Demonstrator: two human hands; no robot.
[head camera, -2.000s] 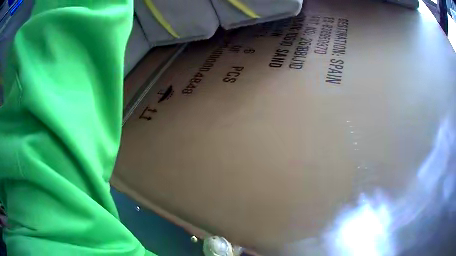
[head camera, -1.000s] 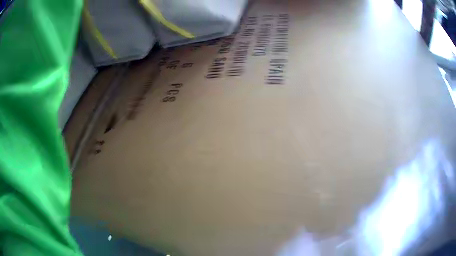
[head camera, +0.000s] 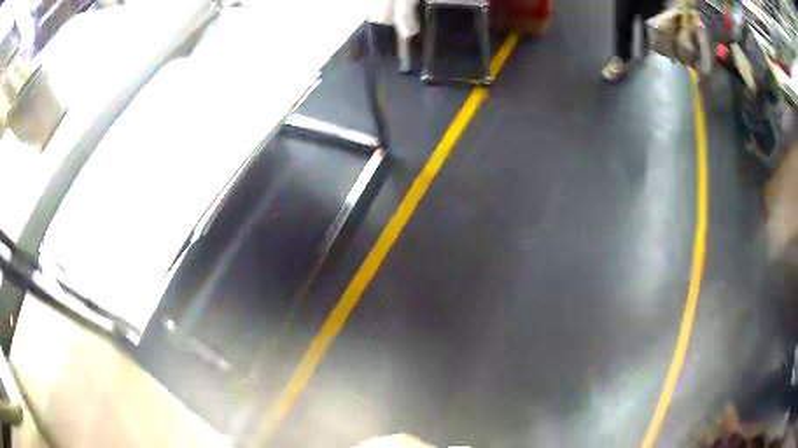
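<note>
Neither of my hands can be made out. Nearest in front of me at the lower left is a pale beige surface, perhaps a carton top (head camera: 96, 385), blurred and cut off by the picture's edge. A dark metal rail (head camera: 70, 302) crosses between it and a long white-covered table (head camera: 166, 157). A small pale rounded shape (head camera: 394, 440) shows at the bottom edge; I cannot tell what it is.
A dark grey aisle (head camera: 525, 236) runs ahead between a left yellow line (head camera: 394, 226) and a right yellow line (head camera: 700, 210). A metal-legged stand (head camera: 457, 44) and red object (head camera: 522, 13) are at the top. A person's dark-clothed leg (head camera: 626, 31) stands at the upper right.
The view has swung from the printed carton and the beige bags with yellow strips to the aisle and white table. The green sleeve has left the picture.
</note>
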